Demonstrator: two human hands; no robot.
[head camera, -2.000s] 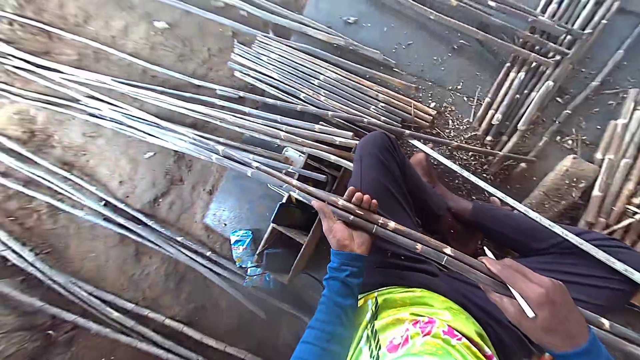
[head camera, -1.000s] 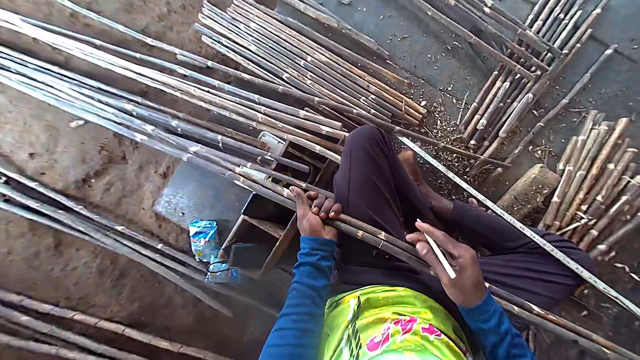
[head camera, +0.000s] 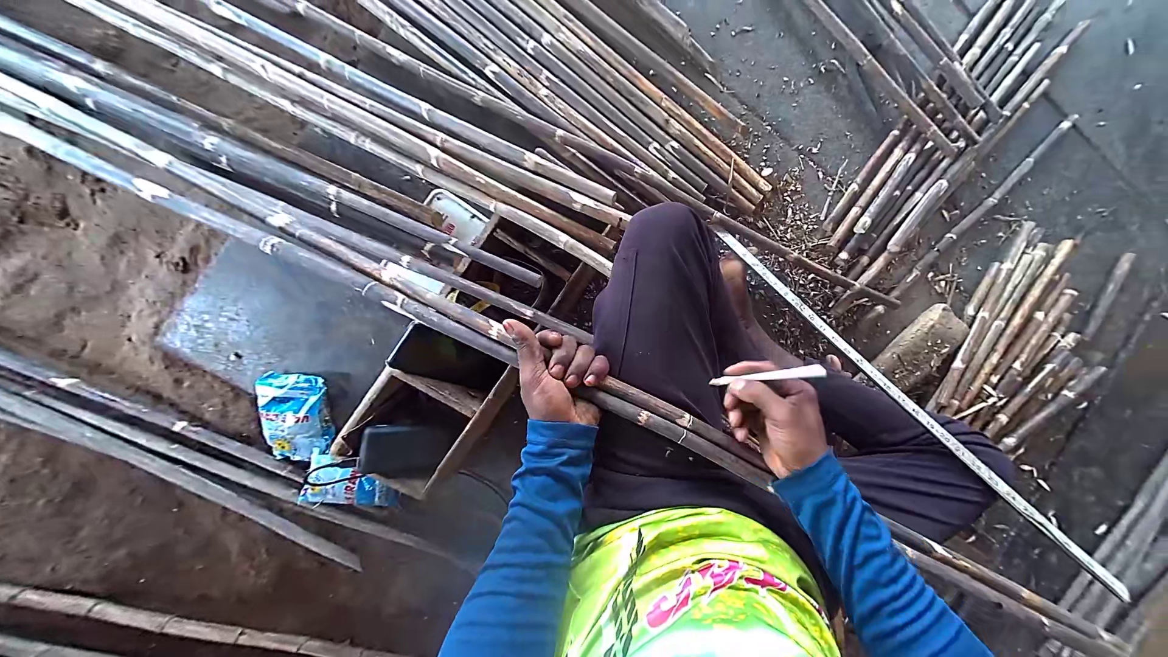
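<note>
Two long bamboo poles (head camera: 671, 422) lie side by side across my lap, running from upper left to lower right. My left hand (head camera: 555, 372) is closed around them beside my raised knee. My right hand (head camera: 776, 415) holds a slim white pen-like tool (head camera: 769, 375) between thumb and fingers, its tip pointing left just above the poles; the lower fingers rest at the poles. A long pale measuring strip (head camera: 922, 415) with marks along it lies slantwise over my folded leg, apart from the poles.
Many bamboo poles (head camera: 401, 128) spread over the upper left. Short cut bamboo pieces (head camera: 1013, 328) are piled at right, near a log block (head camera: 917, 347). A wooden box (head camera: 456, 392) with compartments stands left of my knee, beside blue plastic packets (head camera: 294, 415). Shavings litter the floor.
My right hand has come closer to my left hand along the poles, and the white tool has turned from slanting down rightward to nearly level, tip leftward. My left hand still grips the poles.
</note>
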